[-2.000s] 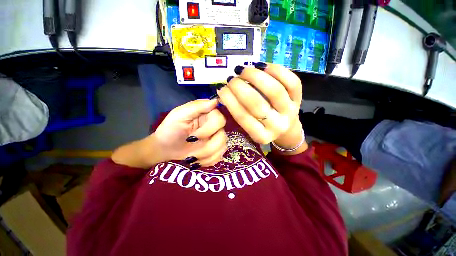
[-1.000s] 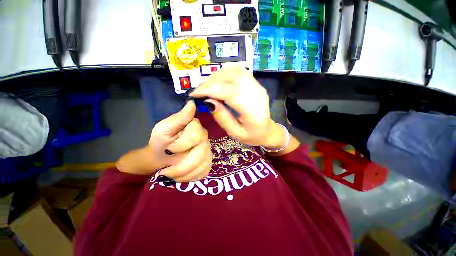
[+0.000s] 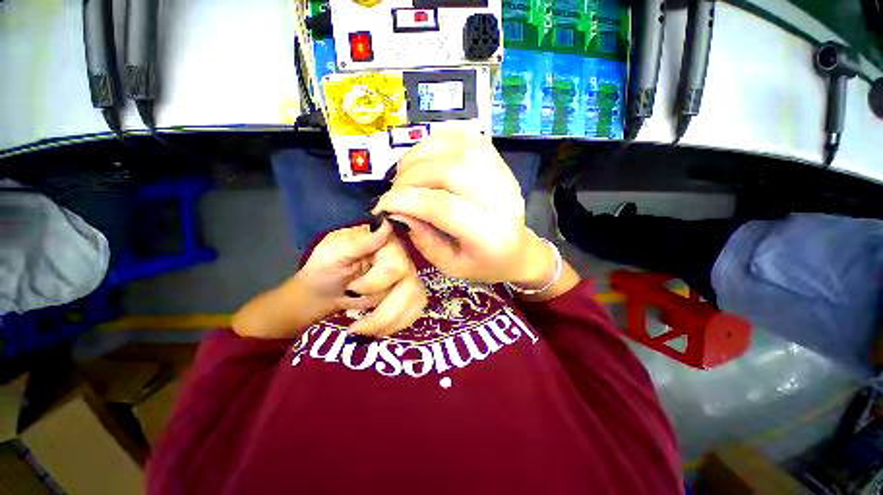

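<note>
My left hand (image 3: 368, 280) and my right hand (image 3: 465, 208) meet at the fingertips in front of my chest, just below the front power meter. The fingers of both hands are bent. Whether a tiny part is between the fingertips is hidden. The front power meter (image 3: 442, 96) has a yellow patch, a lit grey display and a red switch. A second power meter (image 3: 436, 48) lies behind it, with a red switch and a black round socket (image 3: 481, 37).
Grey hair dryers lie on the white bench (image 3: 232, 68) at left and right. A blue-green patterned sheet (image 3: 559, 82) is right of the meters. Seated people's legs (image 3: 794, 280) show at both sides. A red stool (image 3: 687, 324) and cardboard boxes (image 3: 82, 435) stand below.
Since one second ago, my left fingertips have moved slightly down and right, and my right hand's fingers have curled over. Earlier both hands were further right and higher, nearer the front meter.
</note>
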